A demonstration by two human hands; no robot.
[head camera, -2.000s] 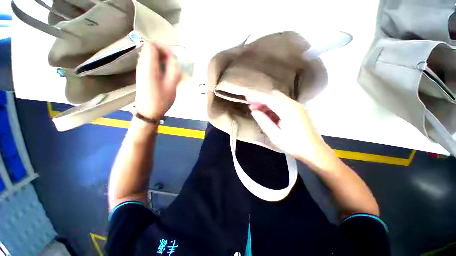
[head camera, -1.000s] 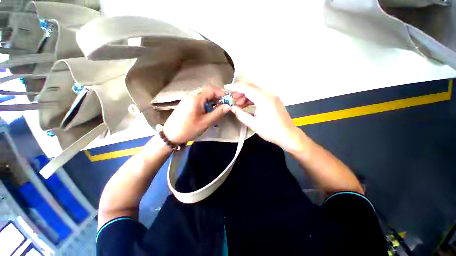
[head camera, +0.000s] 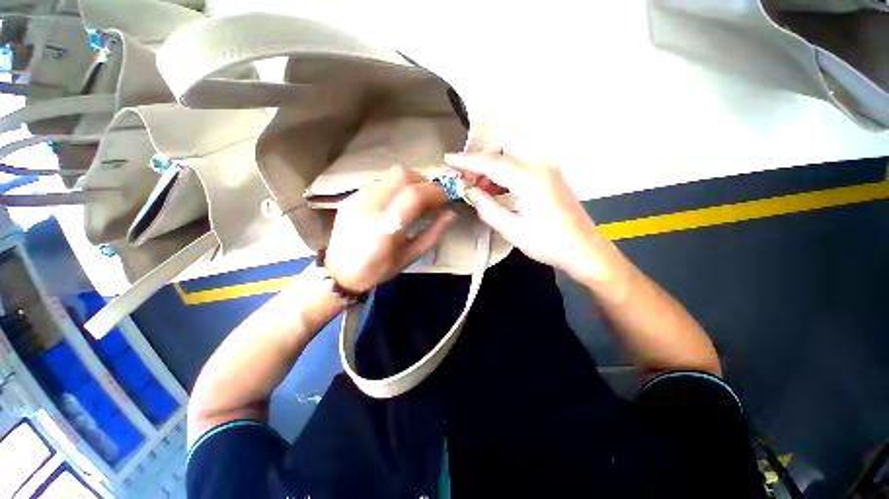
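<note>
A beige tote bag (head camera: 292,146) lies open on the white table, its mouth towards me. One handle (head camera: 414,375) hangs in a loop over my lap and the other arches over the back. The paler inner pouch (head camera: 375,156) shows inside the mouth. A small silver metal fitting with bright blue film (head camera: 450,185) is at the pouch's right end. My right hand (head camera: 531,210) pinches it between thumb and fingers. My left hand (head camera: 382,234) is against its left side, fingers bent and thumb apart; whether it grips anything is hidden.
More beige totes (head camera: 166,175) with blue-wrapped fittings crowd the white table (head camera: 585,107) on the left. Another tote (head camera: 741,49) lies at the upper right. Blue bins on a rack (head camera: 88,390) stand at the lower left. A yellow line (head camera: 741,210) crosses the dark floor.
Since two seconds ago my left hand has come from the left totes to the fitting. Over the last second its thumb has moved away from the fitting, and the view has shifted slightly.
</note>
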